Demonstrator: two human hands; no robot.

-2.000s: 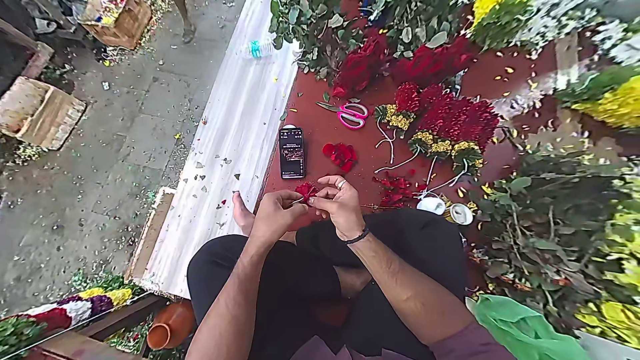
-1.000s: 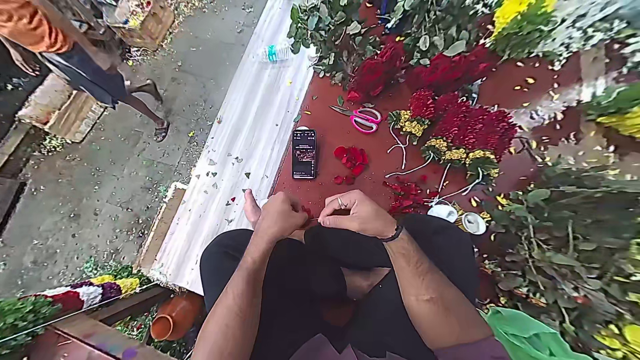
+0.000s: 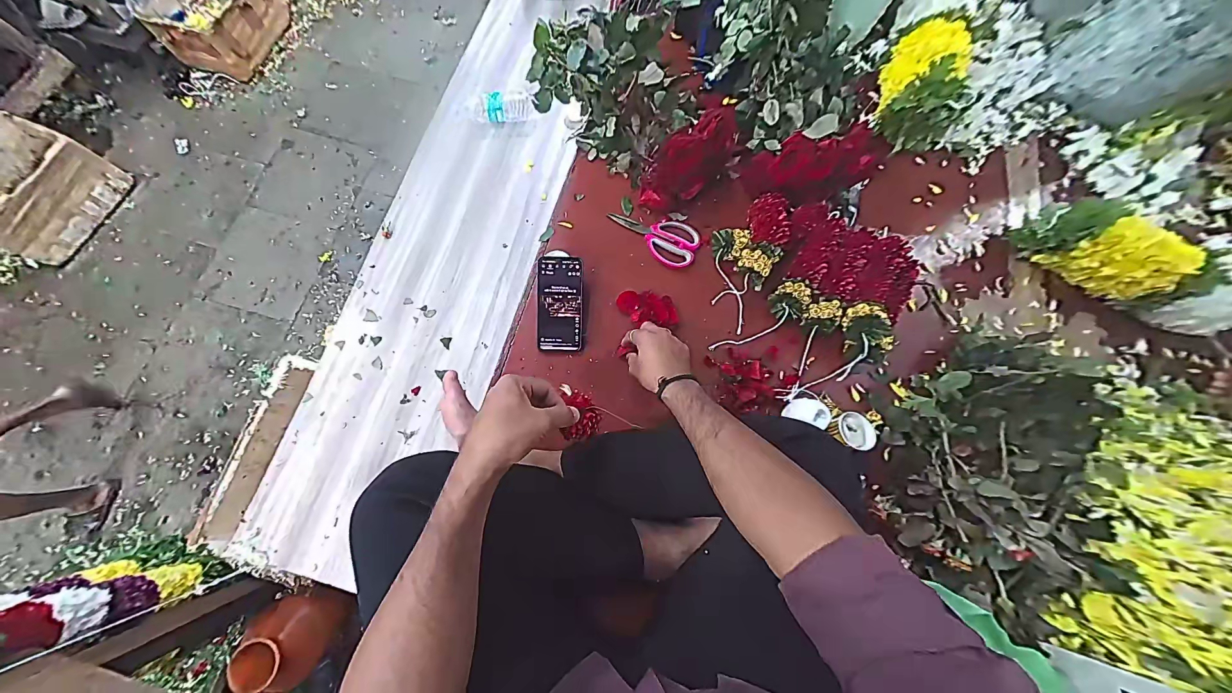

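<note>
My left hand (image 3: pixel 525 416) pinches a small cluster of red petals (image 3: pixel 582 418), from which a thin thread runs right. My right hand (image 3: pixel 656 354) reaches to a pile of loose red petals (image 3: pixel 648 307), fingertips at its lower edge; whether it grips a petal is hidden. A smartphone (image 3: pixel 560 303) with a lit screen lies left of the pile. Pink-handled scissors (image 3: pixel 673 243) lie above it. Red flower garlands (image 3: pixel 847 252) with yellow flower ends and white strings are at the right. More red petals (image 3: pixel 747 383) lie beside my right wrist, near two white spools (image 3: pixel 856 430).
Leafy rose stems (image 3: pixel 616 87) and red roses (image 3: pixel 698 154) lie beyond the scissors. A plastic bottle (image 3: pixel 504 107) lies on the white board (image 3: pixel 404 279). Foliage (image 3: pixel 991 443) and yellow flowers (image 3: pixel 1145 539) are at the right; a clay pot (image 3: pixel 289 640) stands lower left.
My hands were close together and are now apart. My right hand has moved forward to the petal pile. The passer-by at the left has moved toward the lower left, where only limbs show.
</note>
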